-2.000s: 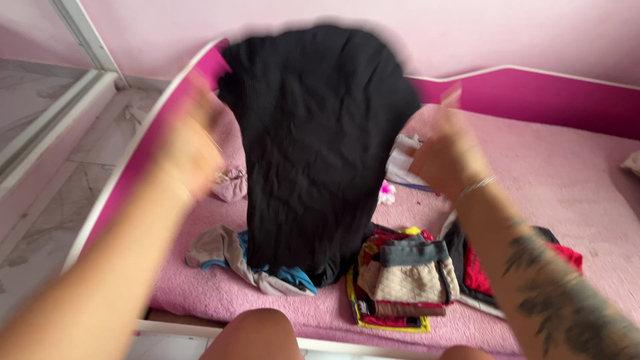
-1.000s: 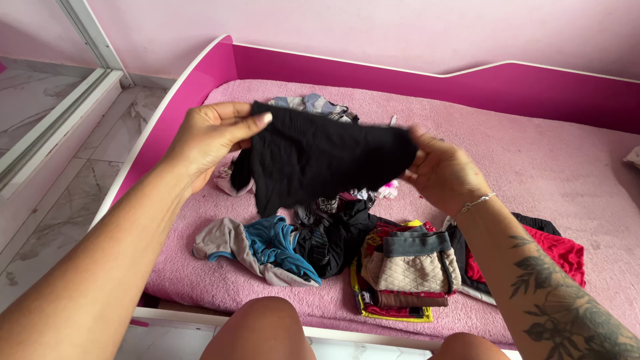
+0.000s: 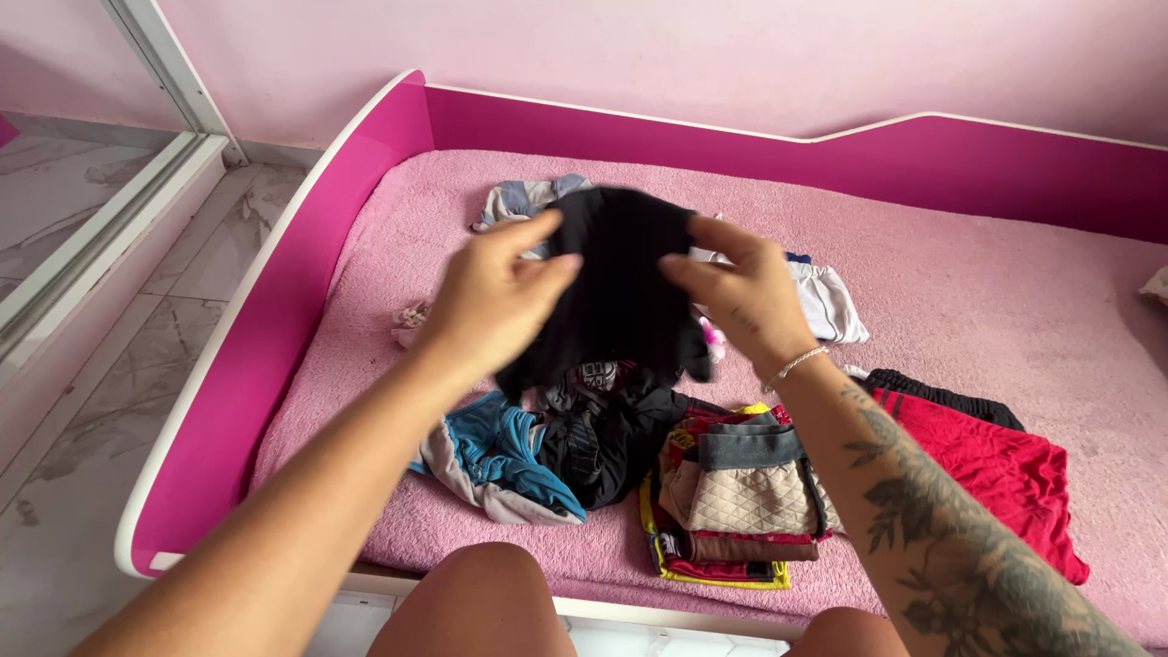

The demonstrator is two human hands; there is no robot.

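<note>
A black cloth garment (image 3: 625, 283) hangs, slightly blurred, between my two hands above the bed. My left hand (image 3: 506, 297) pinches its upper left part between thumb and fingers. On the other side, my right hand (image 3: 744, 283) grips the upper right part in the same way. Beneath the garment lie a crumpled black garment (image 3: 607, 447) and a blue and grey garment (image 3: 502, 447). Nearer my right forearm stands a stack of folded clothes with a beige quilted piece (image 3: 753, 497) on top.
A pink fleece sheet (image 3: 958, 301) covers the bed, bounded by a magenta bed frame (image 3: 675, 132). Red clothing (image 3: 990, 465) lies at the right, white clothing (image 3: 830, 306) behind my right hand, and a grey and white garment (image 3: 525, 201) farther back. My knees are at the near edge.
Two seconds ago the black garment was spread long; a second ago it was a shorter, sideways shape between my hands. Now it hangs downward, and my hands are closer together.
</note>
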